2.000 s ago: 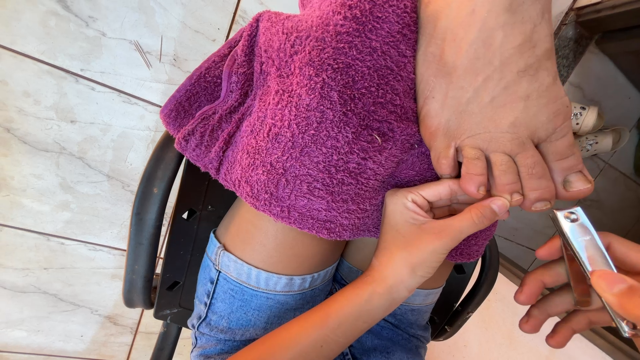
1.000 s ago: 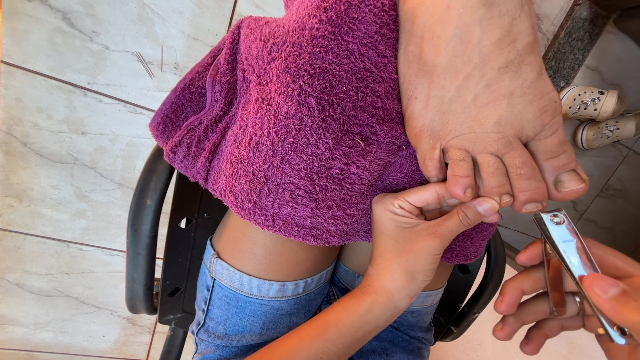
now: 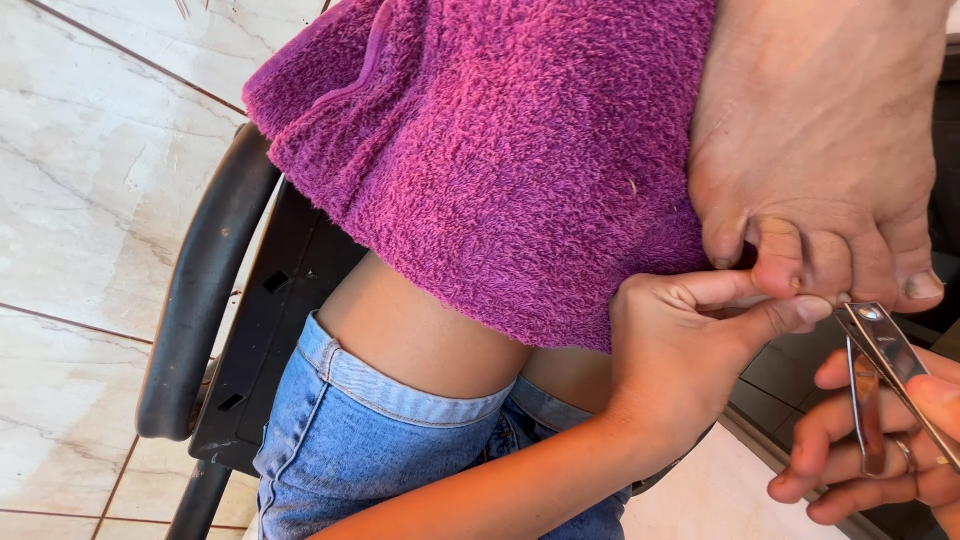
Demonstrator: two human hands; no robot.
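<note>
A person's bare foot (image 3: 817,127) rests at the upper right, beside a purple terry towel (image 3: 487,172) spread over my lap. My left hand (image 3: 697,337) pinches one of the smaller toes (image 3: 825,264) between thumb and index finger, next to the bent toe by the little one. At the right edge, my right hand (image 3: 885,442) holds a metal nail clipper (image 3: 889,341), its lever swung out and its jaws at the tip of the held toe, by my left thumb. Whether the jaws touch the nail cannot be told. A ring is on a right finger.
A thin pale sliver (image 3: 633,187) lies on the towel. Below it are my denim shorts (image 3: 375,420) and a chair with a black armrest (image 3: 202,292). Marble-look floor tiles (image 3: 82,202) show at left. A dark ledge edge runs at lower right.
The clipper in my right hand has moved up and left, from just off the toes to the held toe's tip. The view has moved closer.
</note>
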